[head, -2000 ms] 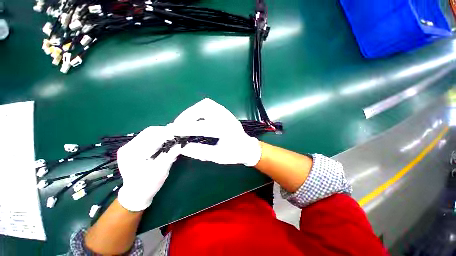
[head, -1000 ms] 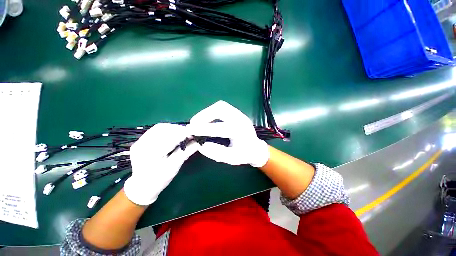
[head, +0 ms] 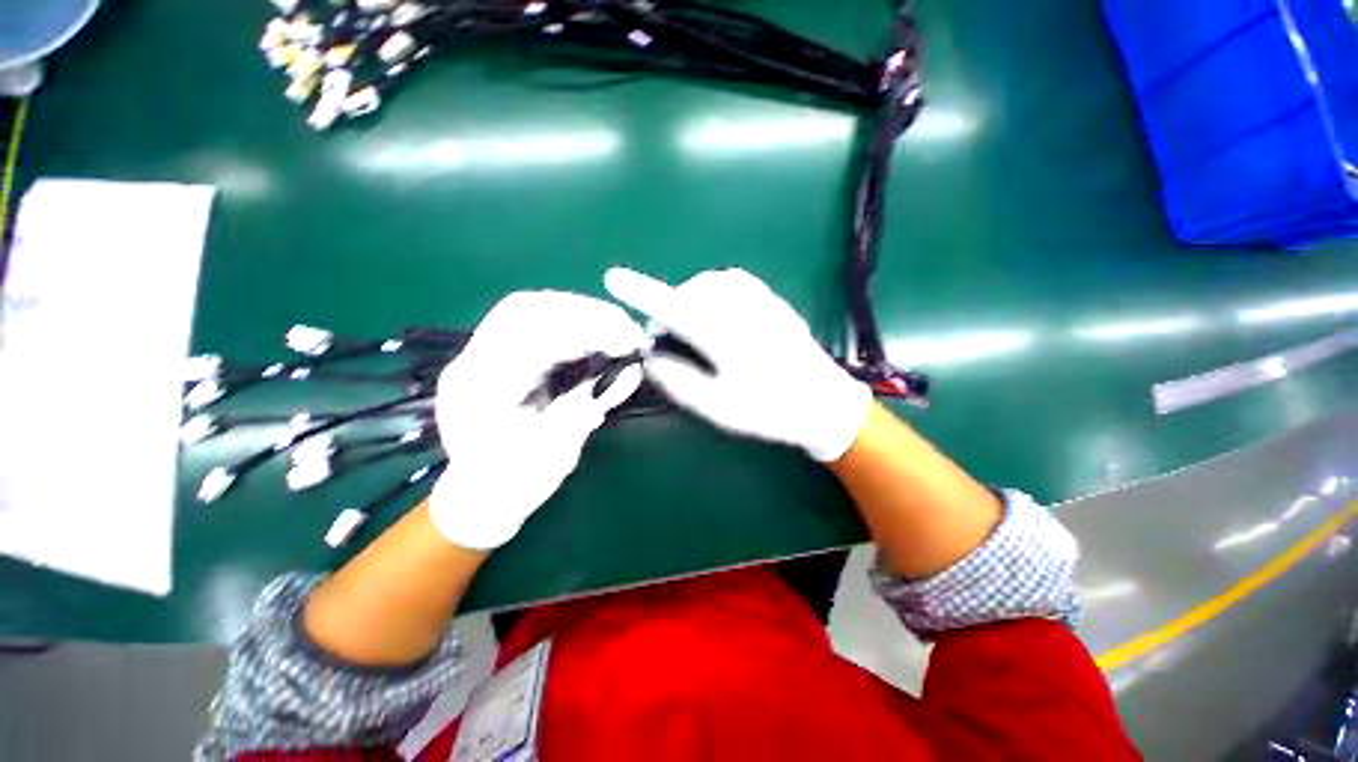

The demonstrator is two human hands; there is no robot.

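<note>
A black wire harness [head: 380,410] lies on the green bench in front of me, with white connector housings at its left ends and a red-and-black connector [head: 903,386] at its right end. My gloved left hand [head: 529,402] is closed on black branch ends of the harness. My gloved right hand [head: 745,357] is beside it, fingers meeting the left fingertips, with a dark branch end between thumb and fingers; one finger points out. The hands cover the middle of the harness.
A thicker harness bundle [head: 715,57] lies at the back, and black cables [head: 867,223] run from it to the right connector. A paper sheet [head: 104,372] lies at left, a blue plastic tote [head: 1236,119] at back right, and a pale flat strip [head: 1251,375] near the right edge.
The view has shifted, so the bench items appear further right and higher. My right hand has turned and a finger has straightened. My left hand still holds the dark branch ends.
</note>
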